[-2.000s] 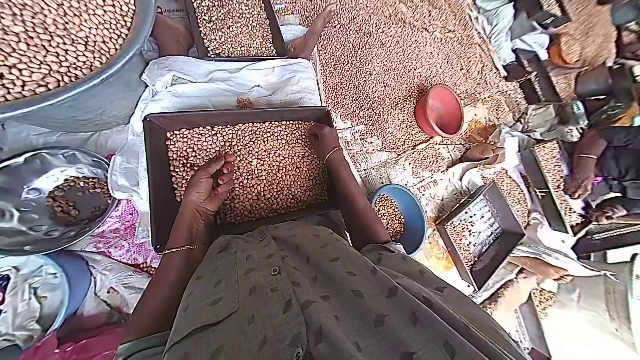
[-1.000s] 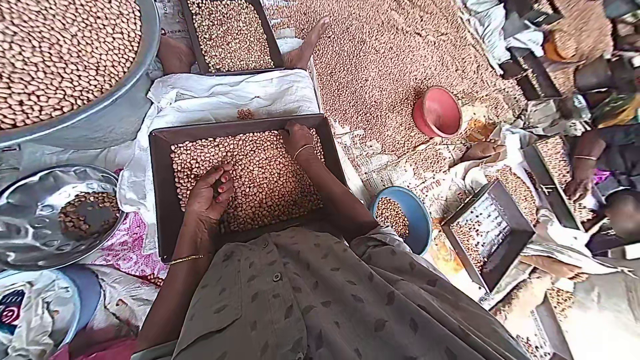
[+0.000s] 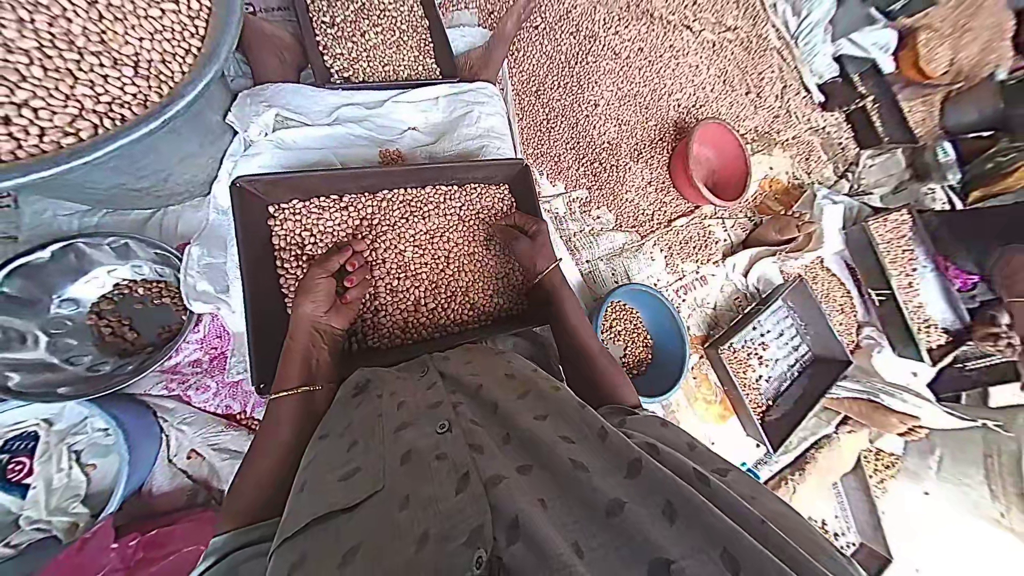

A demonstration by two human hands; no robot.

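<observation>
A dark rectangular tray (image 3: 264, 320) full of shelled peanuts (image 3: 424, 256) lies in front of me on white cloth (image 3: 368, 120). Over its left part is my left hand (image 3: 332, 284), fingers curled together just above the nuts; whether a nut is between them cannot be made out. My right hand (image 3: 524, 240) is at the tray's right side, fingertips down at the peanuts, and what it may pinch is hidden. Each wrist wears a thin bangle. A small heap of brown bits (image 3: 390, 156) sits on the cloth past the far rim.
A large metal tub (image 3: 184, 136) of peanuts stands upper left, above a steel basin (image 3: 48, 344). Another tray (image 3: 448, 48) lies between someone's bare feet. To the right are a blue bowl (image 3: 680, 344), a red bowl (image 3: 720, 164), a tilted tray (image 3: 824, 368), spread peanuts (image 3: 592, 104) and a person's hand (image 3: 996, 328).
My right hand has moved from near the tray's far edge to its right side. My left hand stays over the left part, fingers still curled.
</observation>
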